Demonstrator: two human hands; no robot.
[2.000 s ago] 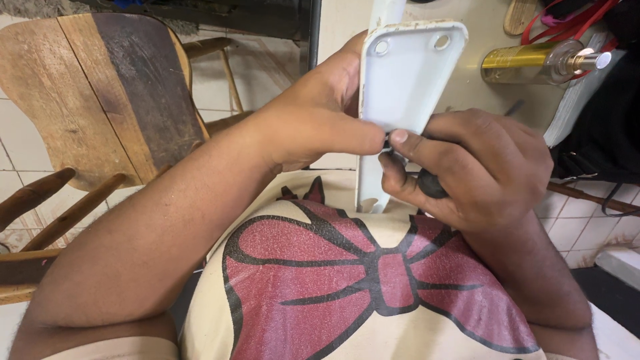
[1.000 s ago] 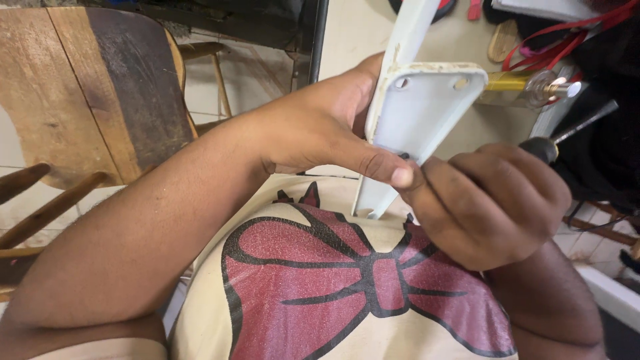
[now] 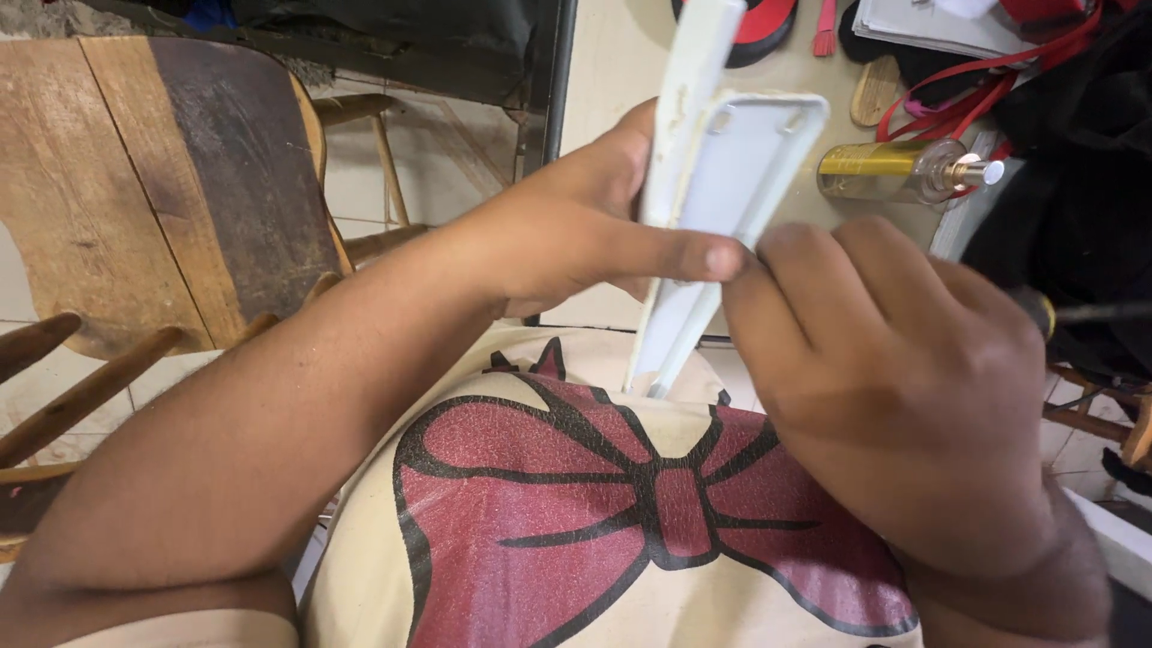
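Observation:
My left hand (image 3: pixel 612 225) grips a pale, hollow plastic part (image 3: pixel 733 171) from its left side, the thumb lying across its front. The part stands tilted, with a narrower lower end near my shirt and small round holes at its upper corners. My right hand (image 3: pixel 891 387) is curled with its fingertips against the part's right edge, beside my left thumb. A screwdriver (image 3: pixel 1093 312) with a dark handle is held in my right hand, its metal shaft pointing to the right, away from the part. What the right fingertips touch is hidden.
On the table (image 3: pixel 598 90) lie a glass spray bottle (image 3: pixel 886 171) with yellow liquid, a wooden piece (image 3: pixel 875 92), red straps (image 3: pixel 976 99) and papers (image 3: pixel 945 31). Black fabric (image 3: pixel 1062 180) is at the right. A wooden chair (image 3: pixel 171 180) stands at the left.
The screwdriver in my right hand has turned from the part, its shaft now pointing right. The plastic part has tilted, showing more of its outer side. My left hand still holds it.

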